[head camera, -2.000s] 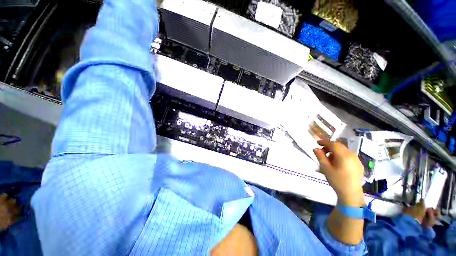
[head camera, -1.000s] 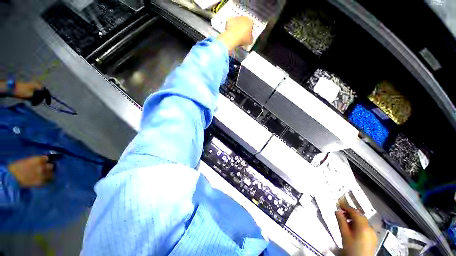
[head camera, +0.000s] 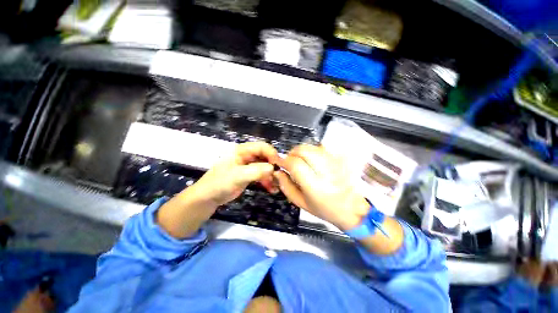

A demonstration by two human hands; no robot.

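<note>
My left hand (head camera: 235,174) and my right hand (head camera: 318,183) meet fingertip to fingertip above the circuit board (head camera: 162,180). A tiny dark part shows between the fingertips; its type is too small and blurred to tell. The long white heatsink (head camera: 177,145) lies on the board, partly hidden by my left hand. A second heatsink (head camera: 238,92) with a finned side stands behind it. My right wrist wears a light blue strap. The work sheet (head camera: 367,160) with brown-red photos lies just right of my right hand.
Bins behind the line hold blue components (head camera: 355,67), brass-coloured components (head camera: 369,24) and silver parts (head camera: 419,79). More papers (head camera: 468,198) lie at the right. The conveyor's metal rail (head camera: 79,198) runs along the front. Other people's hands show at both lower corners.
My left hand has come back from the shelf to above the board. My right hand has moved left off the work sheet and met it. The view has turned.
</note>
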